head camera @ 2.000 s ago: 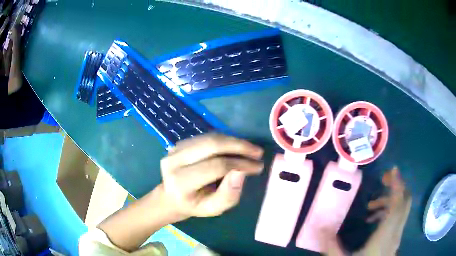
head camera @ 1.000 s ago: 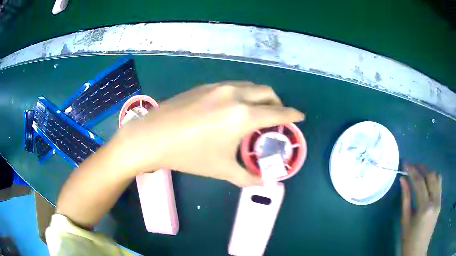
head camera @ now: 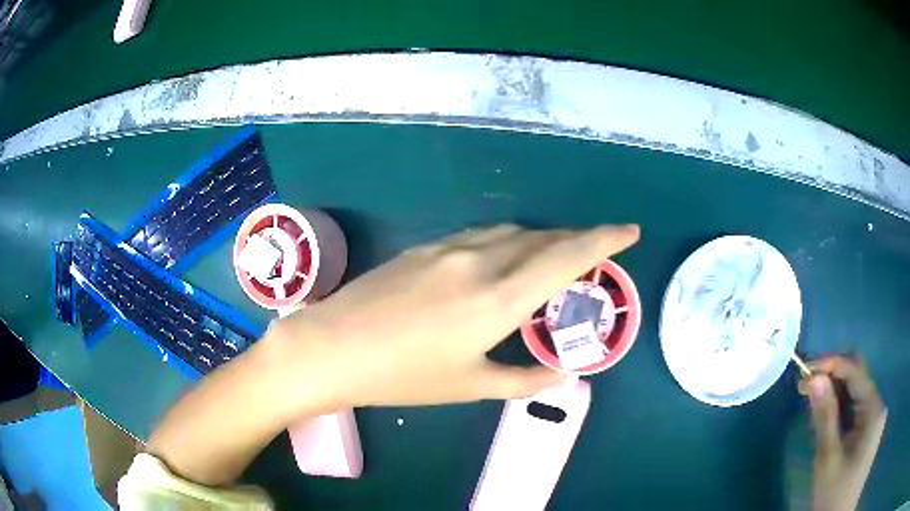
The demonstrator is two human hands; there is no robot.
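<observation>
A pink handheld fan (head camera: pixel 534 439) lies on the dark green tabletop, with a black oval on its handle and a white and grey square piece at its hub. My left hand (head camera: pixel 429 319) reaches over from the left and holds this fan's round head between thumb and fingers. A second pink fan (head camera: pixel 327 439) lies to the left, partly hidden under my left forearm. My right hand (head camera: pixel 843 399) holds a thin pale stick (head camera: pixel 799 363) in its fingertips at the right edge of a white round dish (head camera: pixel 713 349) with whitish smears inside.
Black strips with blue edges (head camera: pixel 170 304) overlap at the left. A scuffed white rail (head camera: pixel 429 88) curves across the back, with a green belt (head camera: pixel 499 25) beyond it. Part of a pink piece (head camera: pixel 131 18) lies on the belt. A brown cardboard box (head camera: pixel 103 444) stands below the table edge.
My left hand has gone from above the table to the right-hand fan's head. My right hand has moved to the dish and now holds the stick. The view has shifted right, bringing the whole dish into view.
</observation>
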